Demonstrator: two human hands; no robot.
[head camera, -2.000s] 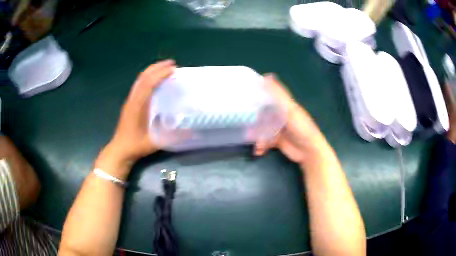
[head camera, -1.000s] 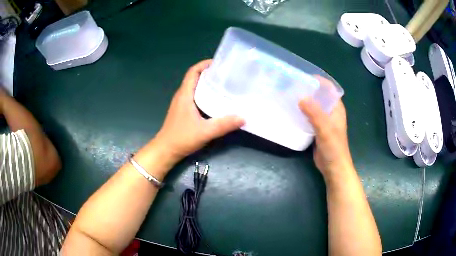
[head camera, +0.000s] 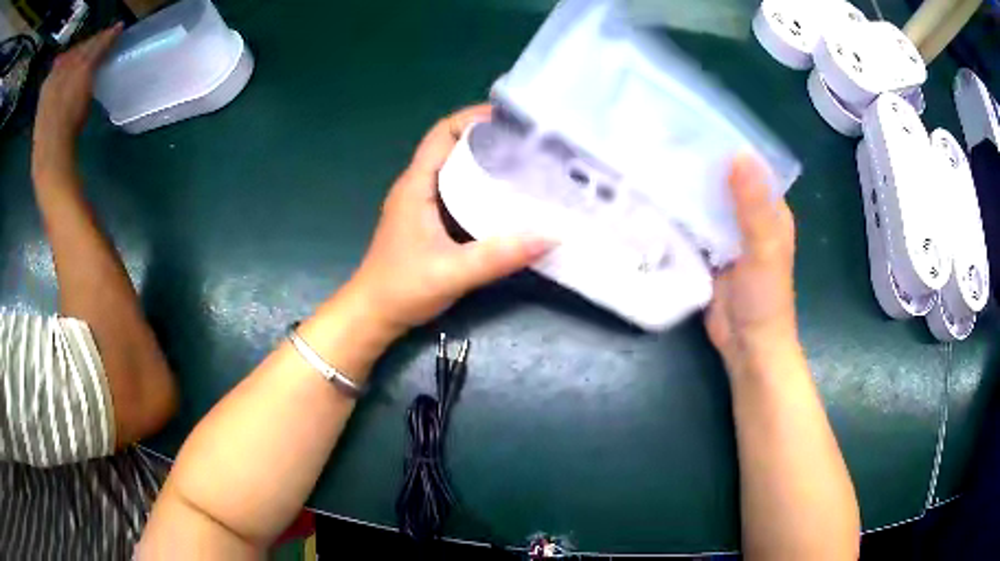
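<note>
My left hand (head camera: 444, 236) grips the left end of a white oval cover (head camera: 625, 258), thumb on its near side. The cover is tilted, and its hollow inside shows two dark round holes. My right hand (head camera: 757, 258) holds the right end of a frosted translucent container (head camera: 647, 110), which is blurred. The container is lifted off along the far side of the cover, with a gap at the left; whether they touch at the right is hidden by my hand. A black bundled cable (head camera: 425, 466) with two metal-tipped plugs lies on the green bench below.
Another translucent container with a white base (head camera: 175, 71) stands at far left, with a co-worker's hand (head camera: 82, 71) at it. White oval units (head camera: 905, 197) are stacked at right. A dark piece lies at the right edge. The green bench top (head camera: 318, 197) has a near edge below.
The translucent container has come away from the white cover, opening a gap that shows the cover's inside. My right hand has moved slightly right. The co-worker's arm has reached to the left container.
</note>
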